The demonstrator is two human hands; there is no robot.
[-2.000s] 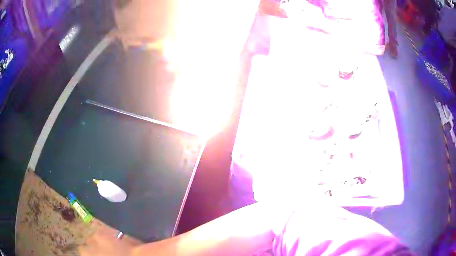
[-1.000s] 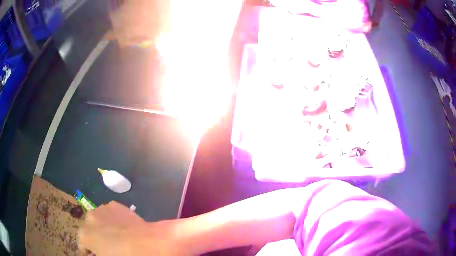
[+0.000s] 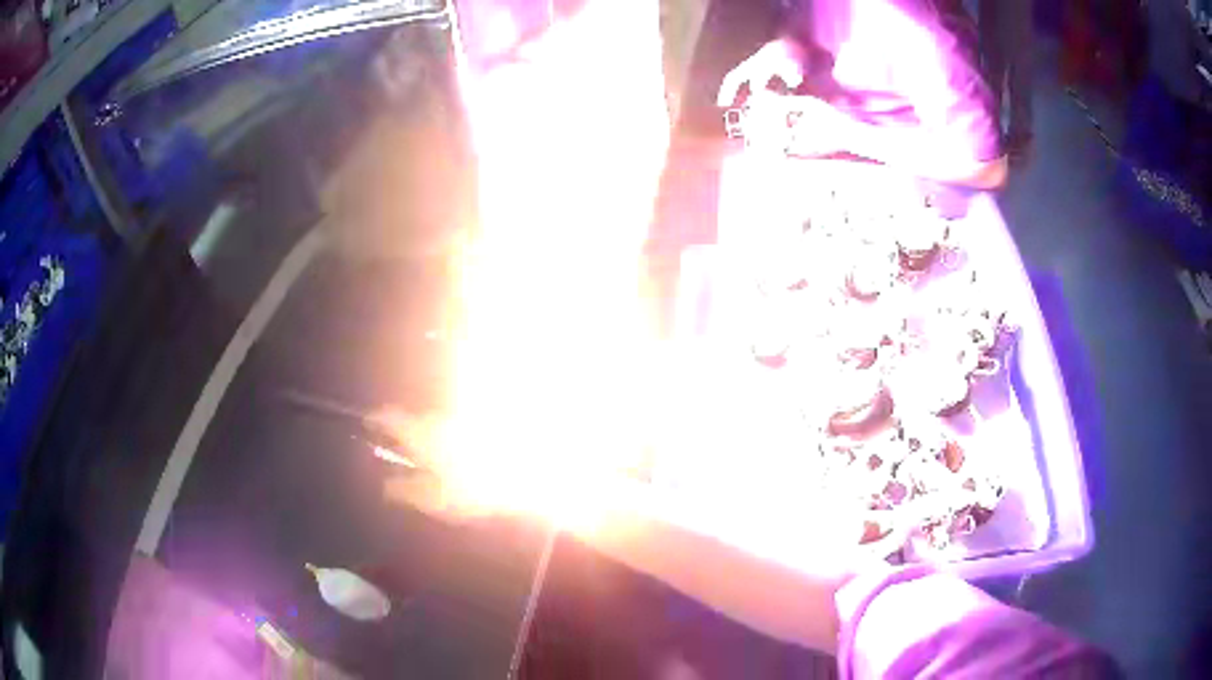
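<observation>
My right hand [image 3: 465,481] reaches in from the lower right over the dark green bench [image 3: 239,478]. It is blurred and washed out by strong glare. A small pale streak [image 3: 394,456] shows by its fingers; whether it is held cannot be told. The white squeeze bottle [image 3: 352,594] lies on the bench below the hand, its yellowish nozzle towards the upper left. The small flat green item [image 3: 277,639], now looking pale, lies at the cardboard mat's edge. The mat [image 3: 173,631] shows at the lower left, tinted pink. My left hand is not in view.
A large pale bin [image 3: 1071,525], full of small white and dark parts, stands at right. Another person's hand [image 3: 764,69] and pink sleeve are at its far end. Blue bins [image 3: 40,326] stand at far left. Bright glare hides the middle.
My right hand has moved from the mat up and away over the bench into the glare. The view has shifted, showing more of the other person's hands and arm.
</observation>
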